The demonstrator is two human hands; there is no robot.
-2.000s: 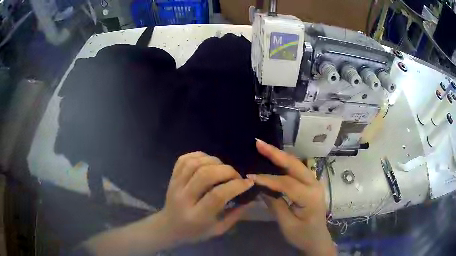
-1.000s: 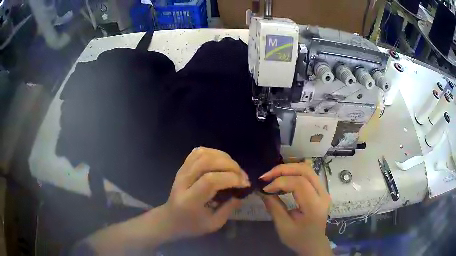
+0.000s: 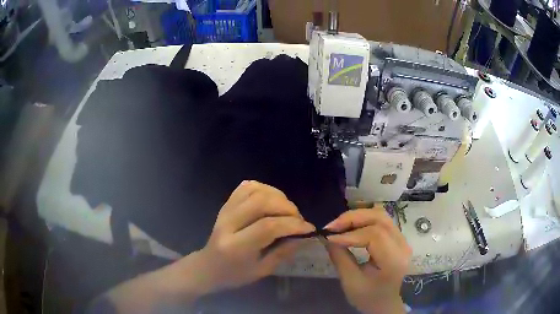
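Note:
Black garment fabric lies broad and floppy over the machine table, its right part reaching under the needle area of the overlock machine. My left hand pinches the fabric's near edge between thumb and fingers. My right hand pinches the same edge just to the right, the fingertips of both hands almost touching. The edge shows as a thin dark line between them, below and in front of the needle area. Whether the presser foot is down cannot be told.
Dark snips and a small metal ring lie right of the machine, with loose threads near the table's front edge. A blue plastic basket and brown cardboard stand behind the table. Pale cones stand at the right.
The right hand's raised fingers have come down and closed on the edge. Both hands' fingertips have drawn together along it. The fabric on the table lies nearly the same; the view has shifted slightly.

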